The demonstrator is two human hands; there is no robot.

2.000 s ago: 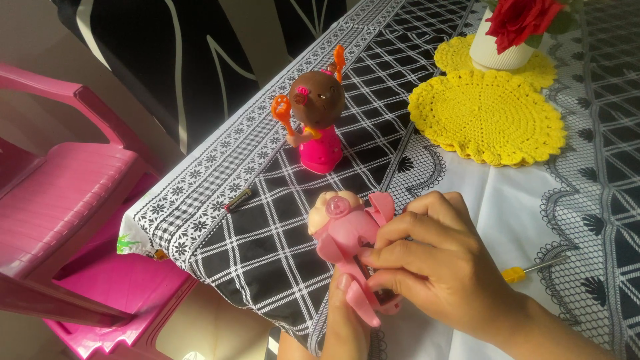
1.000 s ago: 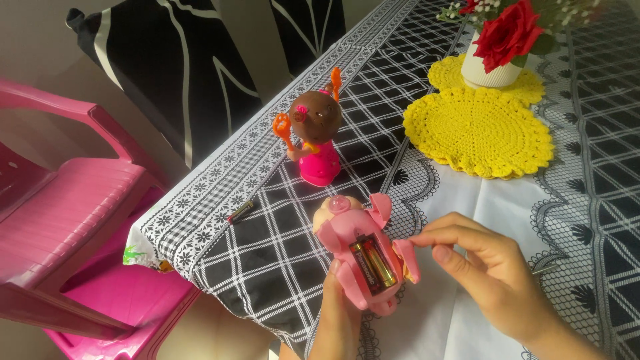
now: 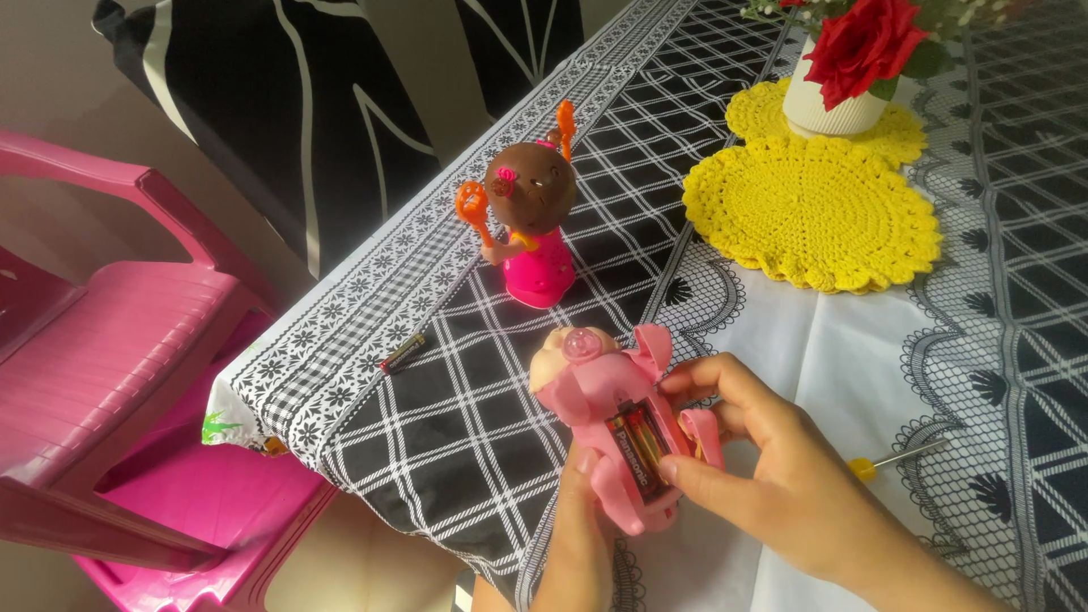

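My left hand [image 3: 580, 518] holds a pink plastic toy figure [image 3: 605, 382] from below, its battery compartment facing up. Panasonic batteries [image 3: 636, 450] lie side by side in that compartment, which has no cover over it. My right hand [image 3: 765, 459] is at the toy's right side, thumb at the compartment's edge beside a battery and fingers behind a pink limb. Whether the fingers press on the toy is hard to tell. Beyond it stands a doll [image 3: 540, 263] in a pink dress with orange maracas. A single loose battery [image 3: 402, 353] lies on the patterned tablecloth to the left.
A screwdriver [image 3: 897, 460] with a yellow handle lies right of my right hand, partly hidden. Yellow crocheted mats [image 3: 807, 212] and a white vase [image 3: 829, 98] with a red flower are at the back right. Pink plastic chairs [image 3: 127, 340] stand beyond the table's left edge [image 3: 323, 459].
Two seconds ago my right hand covered the compartment; one second ago it was right of the toy, the batteries showing. Now its thumb is back at the compartment's edge.
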